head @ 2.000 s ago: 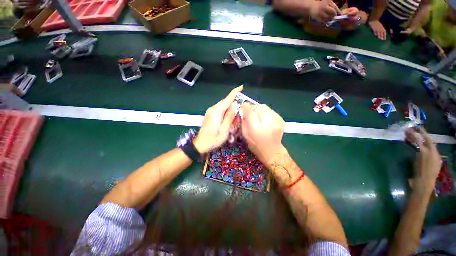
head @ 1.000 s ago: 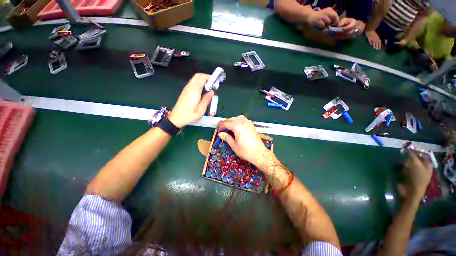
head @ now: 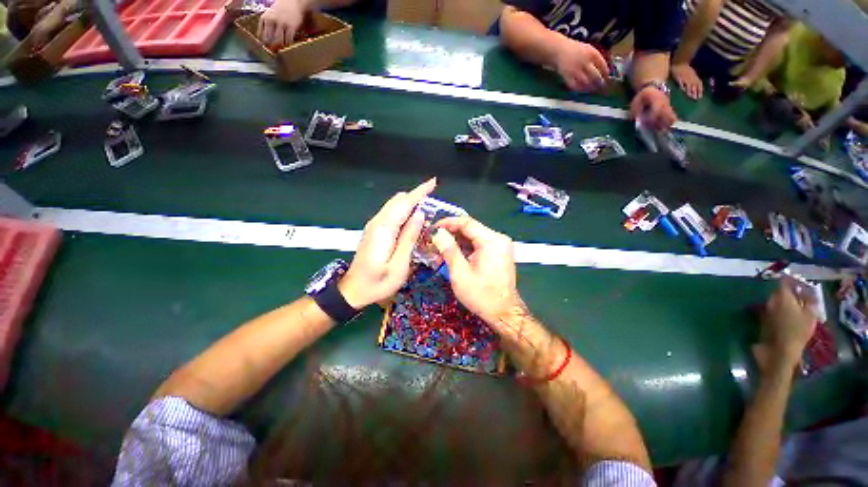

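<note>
My left hand (head: pixel 383 249) holds a pale housing (head: pixel 436 211) upright above the far edge of the parts box. My right hand (head: pixel 481 266) is at the housing's right side, thumb and fingertips pinched together against it. Fingers cover much of the housing, and a small reddish part shows between the hands. Whether my right fingers hold a small part cannot be told. The parts box (head: pixel 383 333) lies below my hands on the green worktop, full of small red and blue-grey components (head: pixel 440 323).
Partly assembled units (head: pixel 544 197) lie scattered on the dark green belt between pale rails (head: pixel 314 236). A neighbour's hand (head: pixel 788 323) works at the right. Across the belt, people handle units, and a hand reaches into a carton (head: pixel 328 48). Pink-red trays (head: pixel 24 276) are at left.
My right hand has left the parts box and come up to the housing. My left hand has brought the housing nearer. More units with blue parts show on the belt. A hand now reaches into the far carton.
</note>
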